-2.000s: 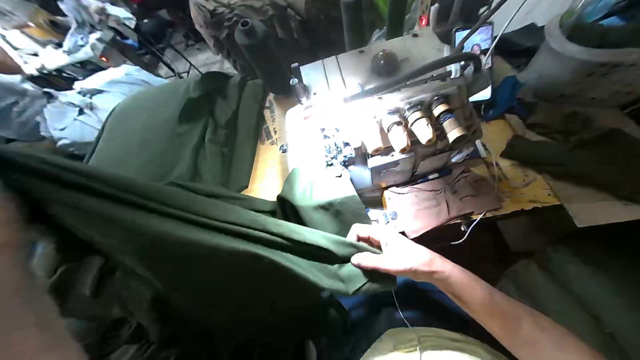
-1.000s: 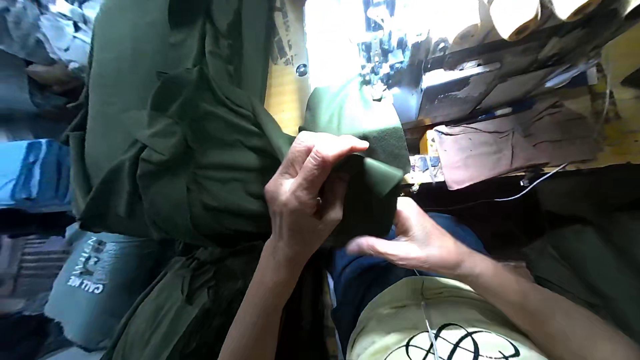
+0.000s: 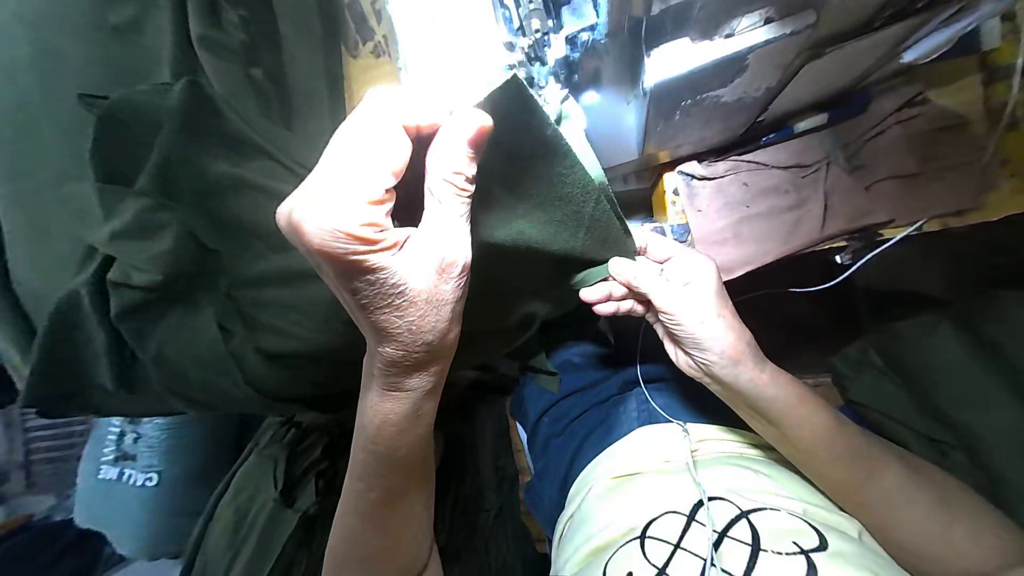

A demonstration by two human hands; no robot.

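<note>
A dark green fabric piece (image 3: 544, 192) is raised between my hands, its pointed corner just below the brightly lit needle area of the sewing machine (image 3: 552, 48). My left hand (image 3: 400, 208) is on the piece's left side, thumb and fingers pinching its upper left edge near the glare. At its lower right edge, my right hand (image 3: 672, 296) pinches the cloth between thumb and fingers, with a small folded bit showing at the fingertips. Behind my left hand, a large heap of the same green fabric (image 3: 200, 264) lies on the left.
Pinkish-brown cloth (image 3: 808, 176) lies on the yellow table edge (image 3: 996, 192) at the right. A white cord (image 3: 872, 260) hangs below it, and a thin wire (image 3: 688, 456) runs down my shirt. Another green cloth (image 3: 904, 400) is at lower right, a printed grey-green item (image 3: 132, 488) at lower left.
Two seconds ago my right hand held a long stretch of green cloth. Since one second ago, the small piece has been spread flatter, and my right hand has closed on its edge.
</note>
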